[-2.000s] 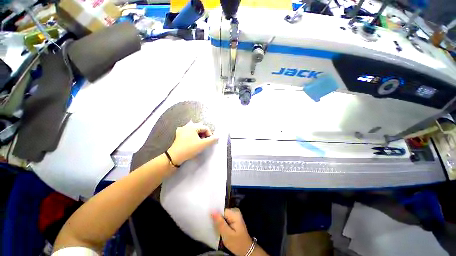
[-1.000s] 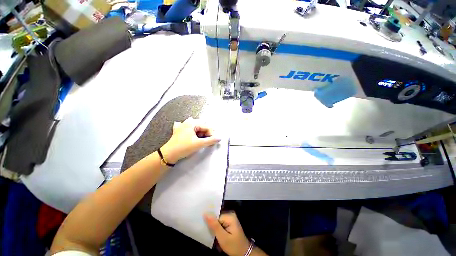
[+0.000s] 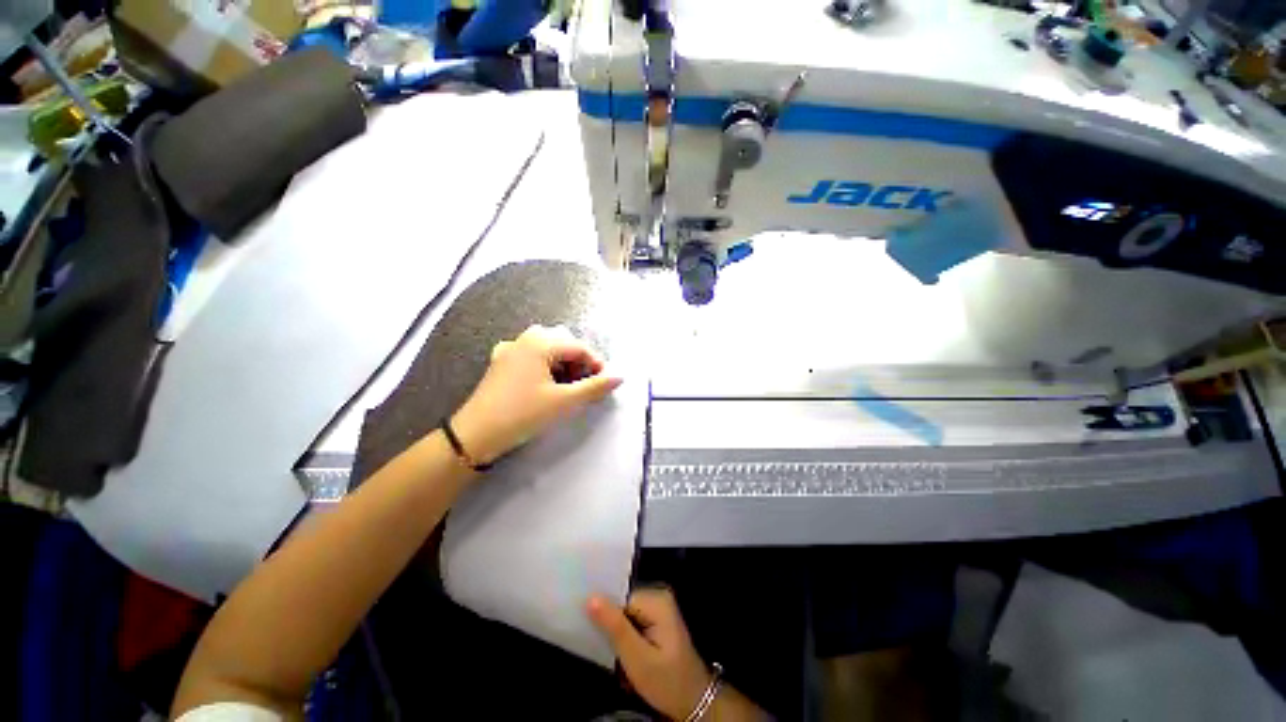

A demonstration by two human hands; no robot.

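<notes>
A cut fabric piece (image 3: pixel 543 529) with a pale face up lies on a dark textured piece (image 3: pixel 473 332), their right edges together, running up to the presser foot (image 3: pixel 646 257) of the white sewing machine (image 3: pixel 874 169). My left hand (image 3: pixel 543 388) rests on the pale piece below the foot, thumb and fingertips pinched near its right edge. My right hand (image 3: pixel 656 652) grips the lower right edge below the table edge, thumb on top; its other fingers are partly hidden. Whether the needle is in the fabric cannot be told.
A large pale panel (image 3: pixel 268 367) spreads left. A dark roll (image 3: pixel 261 138) and dark fabric lengths (image 3: pixel 99 325) lie beyond it. Snips (image 3: pixel 1128 418) lie at the right of the bed, above the printed ruler (image 3: pixel 832 480). Pale cut pieces (image 3: pixel 1100 649) are at lower right.
The camera view has shifted slightly. Both hands keep nearly the same hold; the lower end of the pale piece sits a little higher in view.
</notes>
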